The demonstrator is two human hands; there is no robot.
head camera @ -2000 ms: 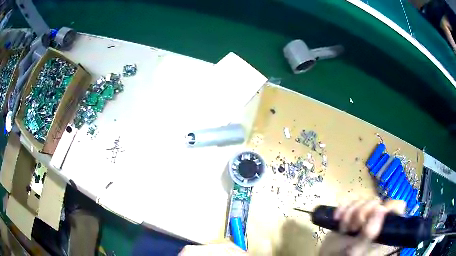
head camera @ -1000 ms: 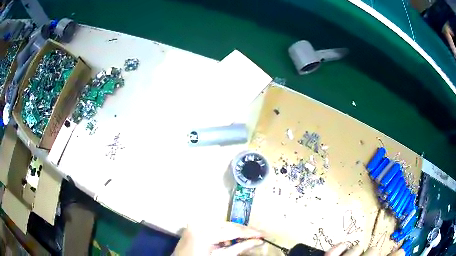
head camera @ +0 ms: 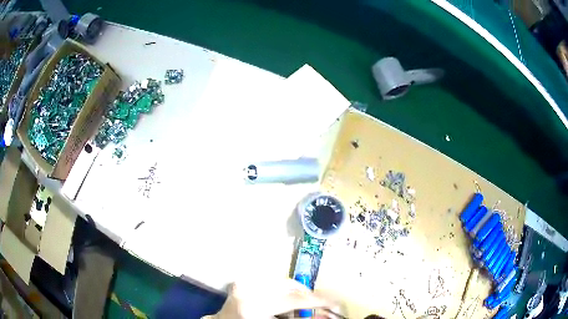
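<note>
A grey device housing (head camera: pixel 322 215) lies on the white sheet, with its round head up and its open handle pointing at me. A green circuit board (head camera: pixel 311 244) and part of a blue battery cell (head camera: pixel 304 279) show in the handle. My left hand (head camera: pixel 271 300) is at the bottom edge, its fingers closed across the handle's lower end. The fingertips are blurred and partly cut off. A small dark tip, perhaps of the screwdriver (head camera: pixel 374 316), shows at the bottom edge. My right hand is out of the picture.
A grey handle cover (head camera: pixel 283 171) lies beyond the housing. Small metal parts (head camera: pixel 383 224) are scattered on the tan board, with blue cells (head camera: pixel 494 240) at its right. A box of circuit boards (head camera: pixel 93 115) stands left. Another grey unit (head camera: pixel 391 78) lies on the green belt.
The black screwdriver and my right hand have moved down out of the picture, apart from a dark tip. My left hand stays at the handle's lower end. The whole view has shifted slightly.
</note>
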